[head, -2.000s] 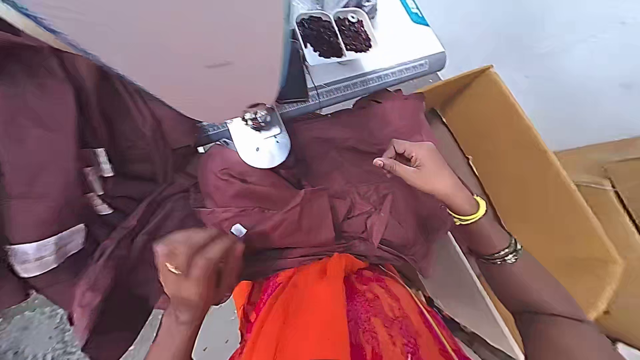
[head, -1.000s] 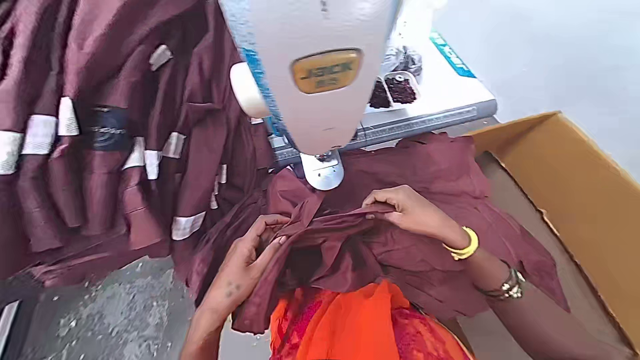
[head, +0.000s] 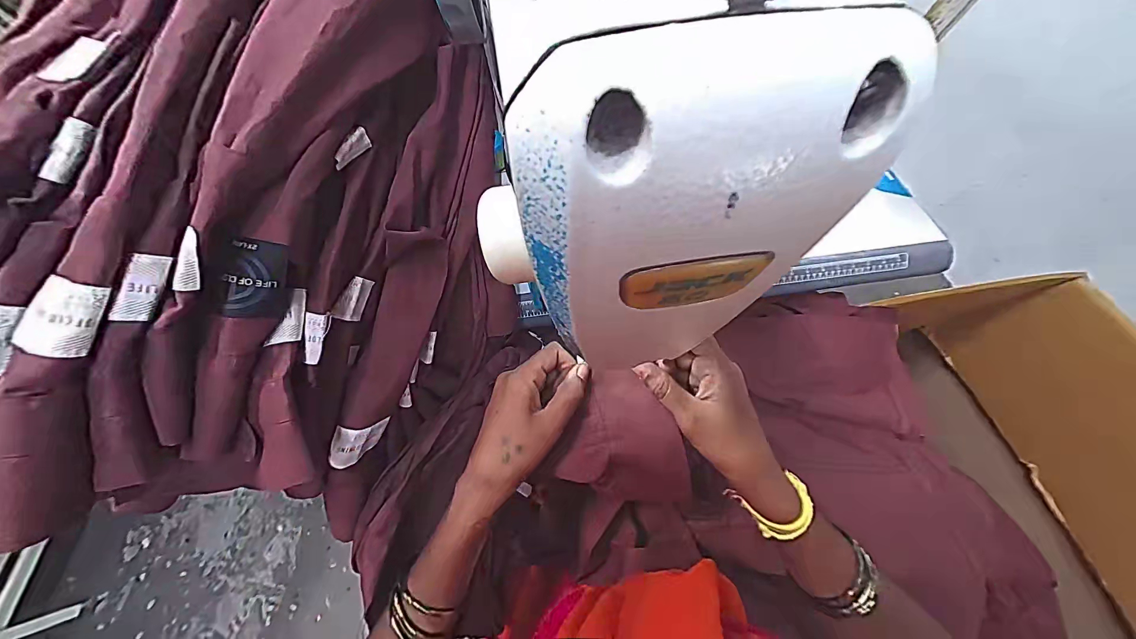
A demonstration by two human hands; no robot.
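Note:
A maroon garment [head: 621, 444] lies in folds beneath the head of a white sewing machine [head: 710, 195]. My left hand [head: 524, 417] is at the lower left of the machine head, thumb and fingertips pinched on the garment's edge. On the other side my right hand [head: 706, 404], above a yellow bangle, pinches the cloth close under the machine head, which partly covers its fingertips. The needle and presser foot are hidden behind the head.
Many maroon garments [head: 222, 177] with white labels hang in a row at the left. An open cardboard box [head: 1029, 355] stands at the right. Part of the machine bed [head: 879, 240] with a ruler strip shows behind the head.
Two seconds ago both hands were apart above the cloth; a second ago they held its fold in front of the machine. Now they are at the machine head. The view has moved closer.

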